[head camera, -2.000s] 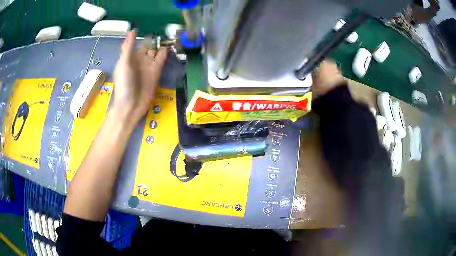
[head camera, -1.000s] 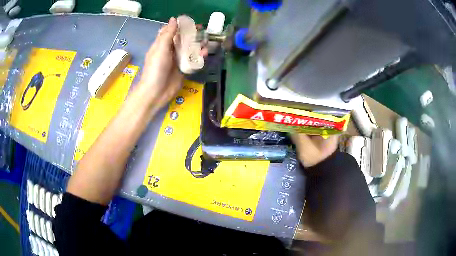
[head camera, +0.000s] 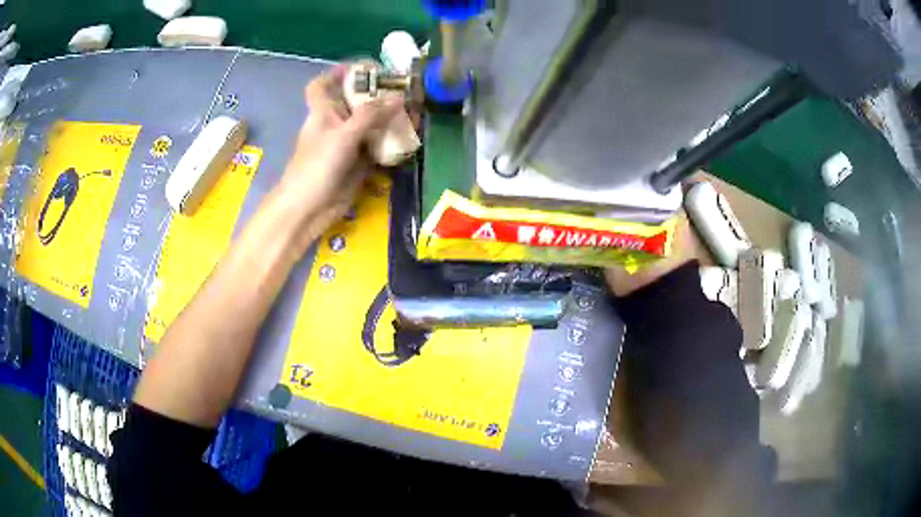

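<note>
My left hand is closed around a white oblong housing beside the brass fitting, left of the press head. The fitting overlaps the housing's upper end; I cannot tell if they touch. My right hand is at the right of the press, partly behind the warning label; its fingers are hidden. The press fixture with its shiny front bar lies below the label. Whether anything sits in it is hidden.
One housing lies on the grey-and-yellow printed sheet. Several loose housings lie on brown cardboard at the right. More lie on the green surface at the back. A blue crate with rows of housings is at lower left.
My left hand came to the fitting empty-looking, then held up a housing; now its fingers wrap lower over it. My right hand moved from the press's far right side to behind the label.
</note>
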